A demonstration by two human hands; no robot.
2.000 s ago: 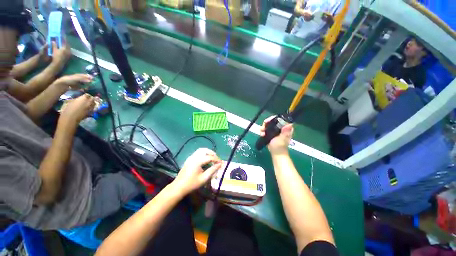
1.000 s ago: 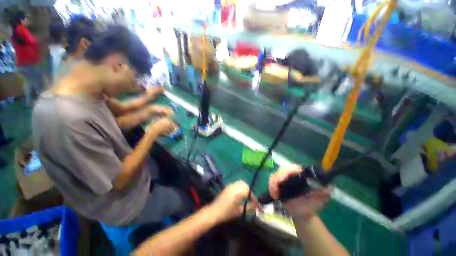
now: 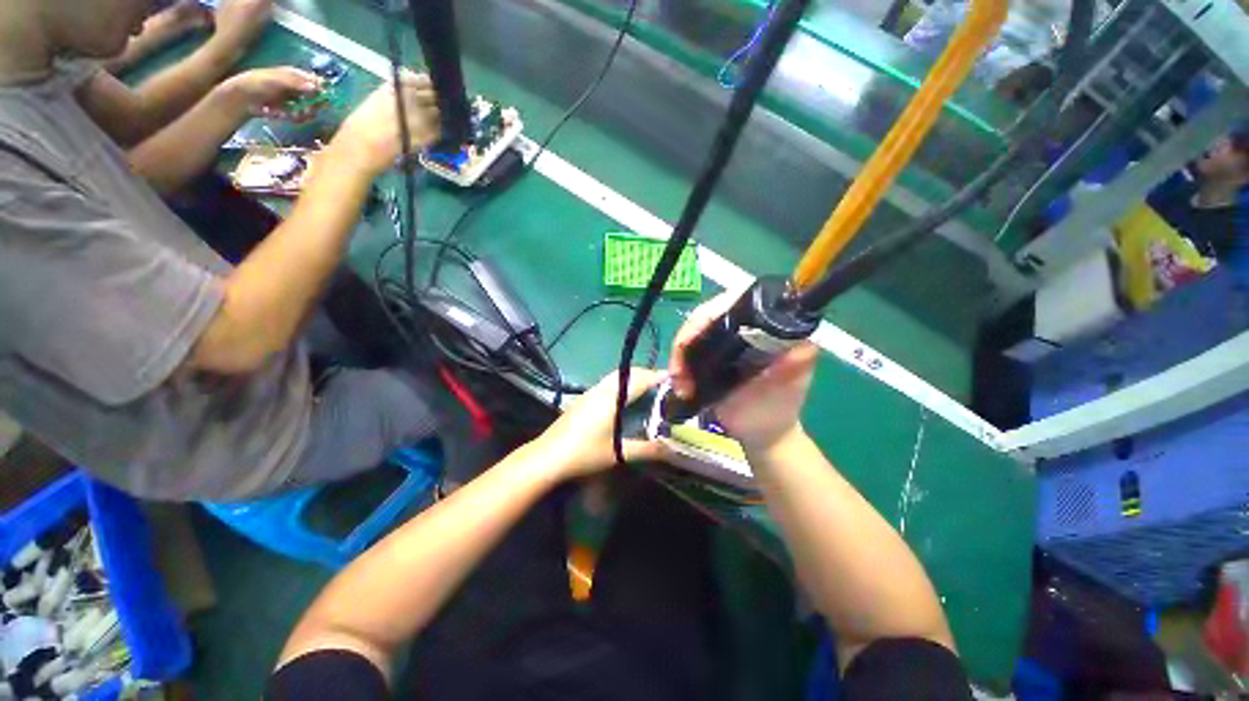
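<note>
My right hand [image 3: 767,390] is wrapped around the black electric screwdriver [image 3: 751,336], which hangs from an orange-yellow cord and slants down to the left. Its lower end is over the left part of the white device housing [image 3: 715,463] at the bench's front edge. My right hand and the tool hide much of the housing; a yellowish strip shows on it. My left hand [image 3: 604,427] is at the housing's left side, with its fingers against it. The tool's tip is hard to make out.
A bright green screw tray [image 3: 652,262] lies behind my hands. A black power adapter [image 3: 473,329] lies among cables at left. A person [image 3: 123,247] sits at left, using a second screwdriver [image 3: 441,69] over an open unit [image 3: 473,144]. A black cord crosses the view.
The view has swung down and to the right. My right hand still holds the screwdriver, now more upright over the housing. The neighbour's hand has moved onto the second screwdriver.
</note>
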